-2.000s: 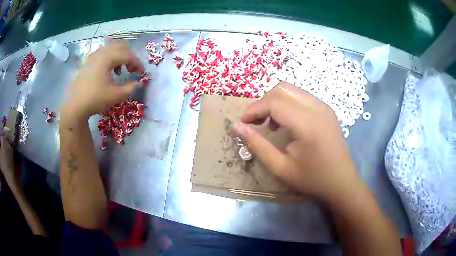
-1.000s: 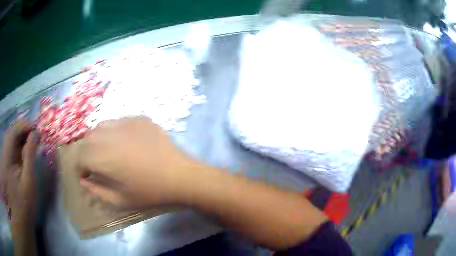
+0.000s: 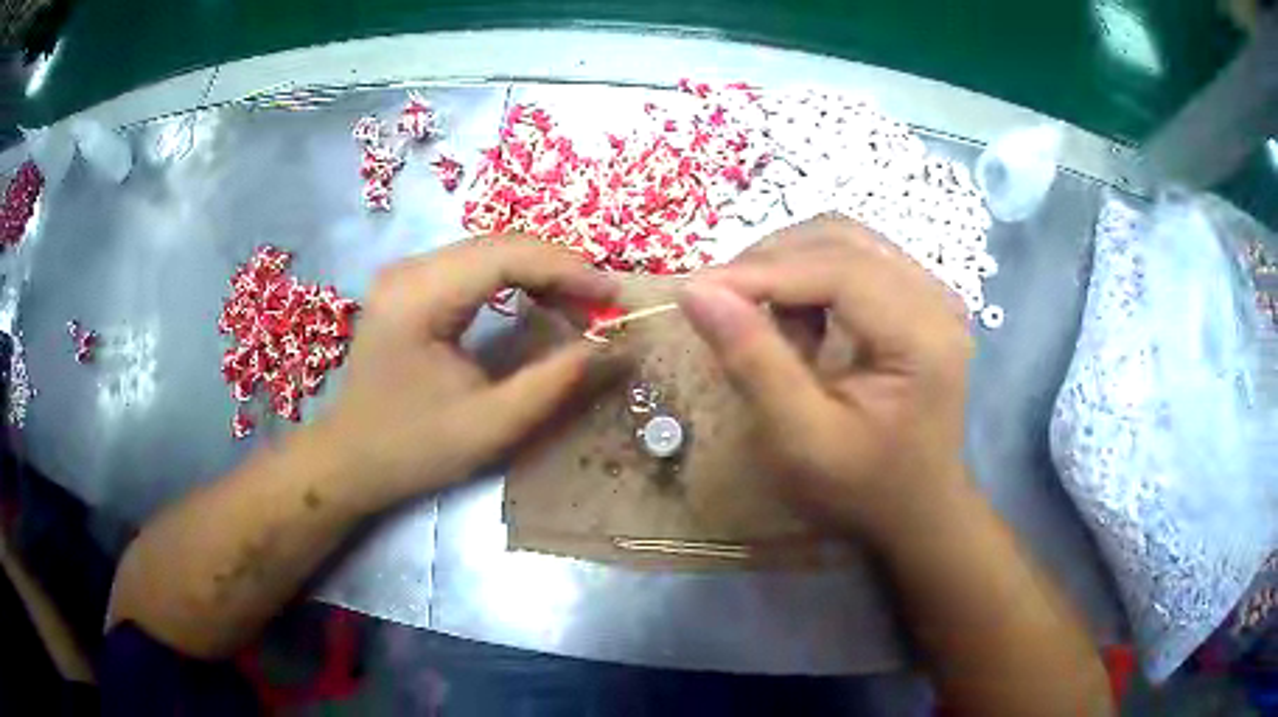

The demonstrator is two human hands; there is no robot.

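My left hand point(image 3: 484, 350) pinches a small red-and-white part point(image 3: 604, 319) between thumb and fingers above the cardboard pad point(image 3: 561, 511). My right hand point(image 3: 827, 350) holds a thin pale stick point(image 3: 649, 311), its tip touching or very near the part. A small round white-rimmed cap point(image 3: 662, 436) stands on the stained middle of the pad, with shiny bits point(image 3: 643, 399) beside it. Spare sticks point(image 3: 680, 548) lie at the pad's near edge. A large pile of red-and-white parts point(image 3: 603, 196) lies behind the pad.
White rings point(image 3: 897, 175) lie right of the red pile, with a translucent cup point(image 3: 1016, 171) at the far edge. A bulky clear bag point(image 3: 1163, 420) is at right. A separate red-and-white heap point(image 3: 285, 336) is at left. Part of another person's arm point(image 3: 42, 602) shows at lower left.
The view swung right and came back. My left hand has moved from above the left heap to the pad, beside my right hand. The cap is now uncovered, and the stick is visible.
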